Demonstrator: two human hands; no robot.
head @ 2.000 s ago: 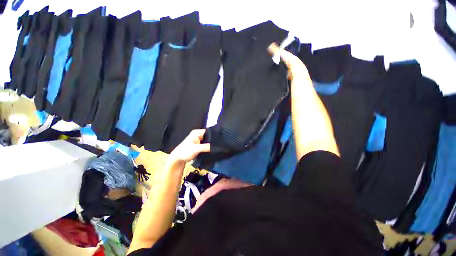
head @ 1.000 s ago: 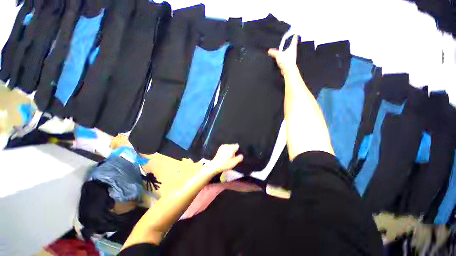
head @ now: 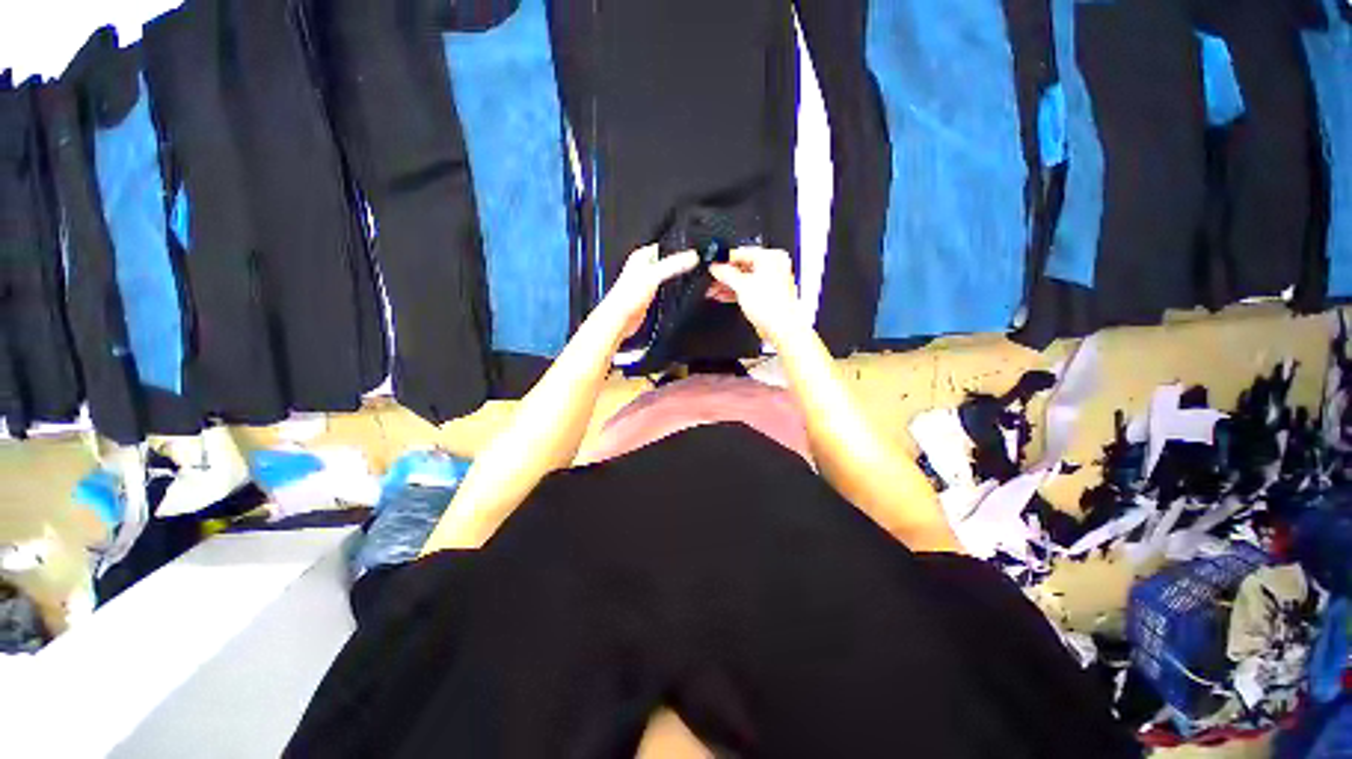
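Note:
A black cut panel stack [head: 690, 119] lies straight in front of me, its near end lifted and bent up at the table's edge. My left hand [head: 654, 282] pinches this end from the left. My right hand [head: 756, 285] holds it from the right, fingertips close to the left hand's. A small blue spot shows between the fingertips. A blue panel [head: 516, 178] lies to the left and a wider blue panel [head: 949, 171] to the right. A narrow white strip [head: 813, 163] shows beside the black stack.
More black panels [head: 1149, 163] lie in a row to both sides. A large white box [head: 223, 638] stands low at left. Offcuts [head: 1186, 445] litter the tan floor at right, near a blue crate [head: 1186, 615]. Denim-blue cloth [head: 403, 519] lies beside the box.
My right hand has come down from the panel's far end to its near end beside my left hand. The near end is now lifted. The view has tilted further down.

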